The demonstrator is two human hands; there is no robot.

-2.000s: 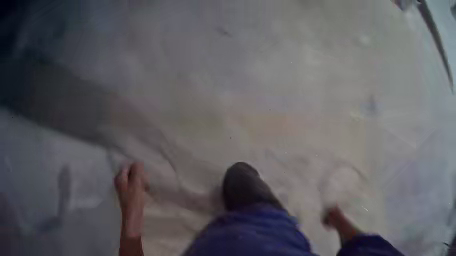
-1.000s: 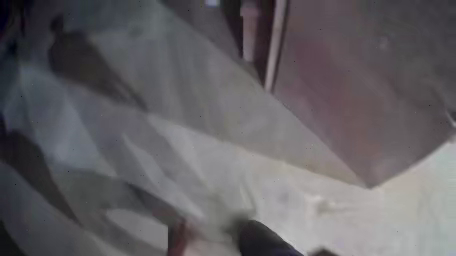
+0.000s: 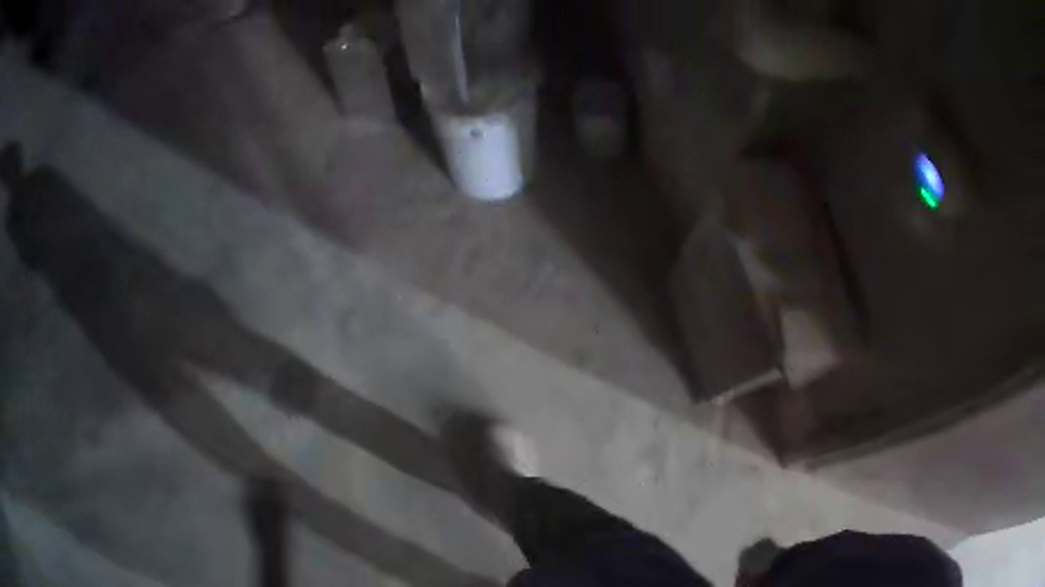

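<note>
My left hand (image 3: 269, 516) is a dark, blurred shape at the lower left, low over the floor; its fingers cannot be made out. What looks like my right hand (image 3: 756, 560) shows small and blurred at the bottom edge, beside a dark sleeve, mostly cut off. I see nothing held in either. A white bucket (image 3: 487, 158) stands on the floor ahead, in the upper middle. My dark trouser leg and shoe (image 3: 470, 447) reach forward over the grey concrete floor (image 3: 401, 333).
Brownish box-like pieces (image 3: 728, 315) stand at the right in shade. A pale container (image 3: 358, 71) is at the upper left of the bucket, and a dim small one (image 3: 599, 115) at its right. A blue-green light spot shows far right. A long shadow crosses the floor at left.
The view has swung from bare floor, past a reddish-brown panel, to the bucket and boxes. My left hand now shows as a darker blur at the lower left. One leg is stretched forward.
</note>
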